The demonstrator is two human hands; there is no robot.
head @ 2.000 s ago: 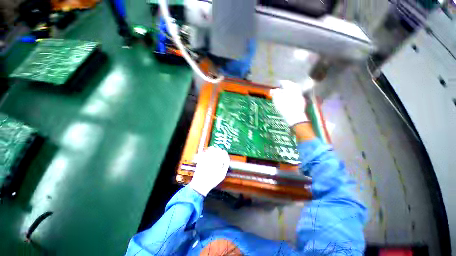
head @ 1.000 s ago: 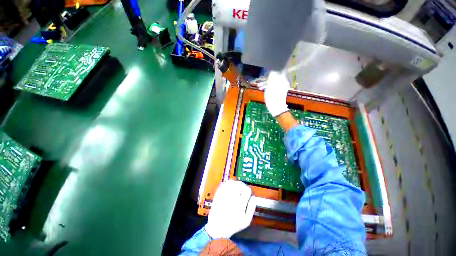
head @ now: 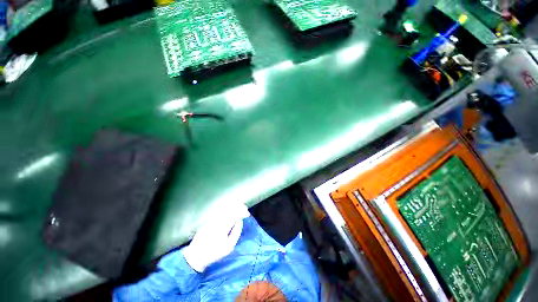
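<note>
My left hand [head: 215, 237], in a white glove, is low at the bench's near edge, in front of my blue smock. It is blurred, and I cannot tell whether its fingers are closed; no held object shows. My right hand is not in view. A green circuit board [head: 460, 227] lies inside the orange fixture [head: 368, 171] at the right, away from my left hand. Cutters [head: 186, 116] with dark handles lie spread on the green bench. A black-grey mat or pad [head: 112, 197] lies at the left.
Two green boards [head: 203, 35] [head: 315, 13] sit on dark supports at the bench's far side. A black tray [head: 433, 74] with blue and orange items stands at the far right of the bench. Part of the grey-white robot arm [head: 522, 74] shows at the right edge.
The view has swung left, bringing the pad and cutters into view. My left hand has left the fixture's near bar. My right hand, earlier over the board and fixture, is out of view.
</note>
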